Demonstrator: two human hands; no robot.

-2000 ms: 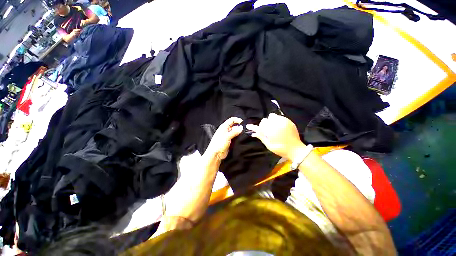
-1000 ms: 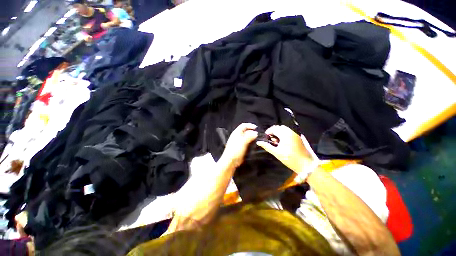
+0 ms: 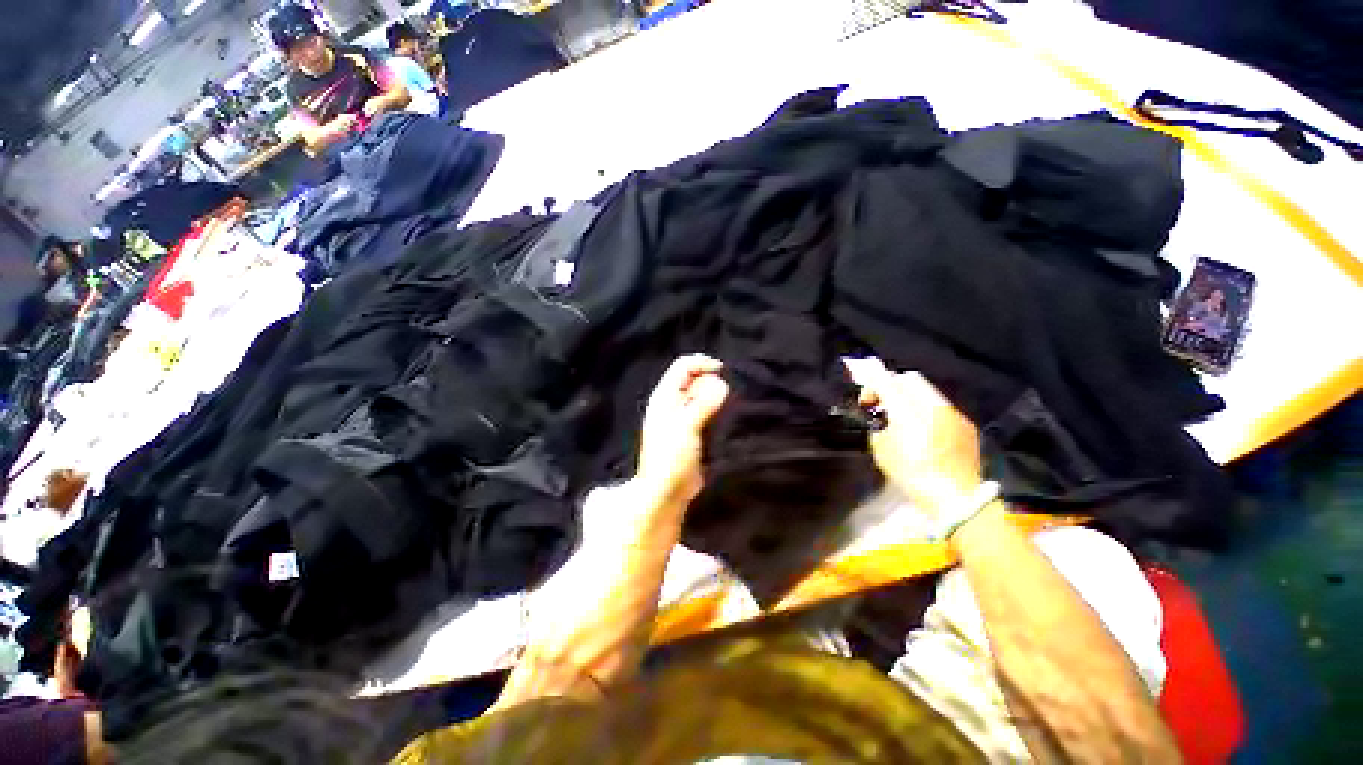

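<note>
A large heap of black garments [image 3: 957, 269] covers the table in front of me. My left hand [image 3: 683, 411] is over the near part of the heap with its fingers curled on the black cloth. My right hand [image 3: 915, 434] is to its right, with small dark thread snips [image 3: 860, 416] at its fingers. Black cloth spans the gap between my hands. Whether a thread is between them is too small to tell. Small white labels show on the heap, one at the upper left [image 3: 564, 272].
A smartphone [image 3: 1209, 314] lies right of the heap. A black cord [image 3: 1241, 123] lies beyond it. A navy pile [image 3: 396, 187] and a seated person [image 3: 332, 90] are at the far left. A red stool [image 3: 1196, 665] is by my right elbow. Another person's hand [image 3: 72, 650] is at the left edge.
My hands have moved apart, the left staying left and the right going right. The snips now show at my right fingers. The view has shifted, so the heap sits lower and further right.
</note>
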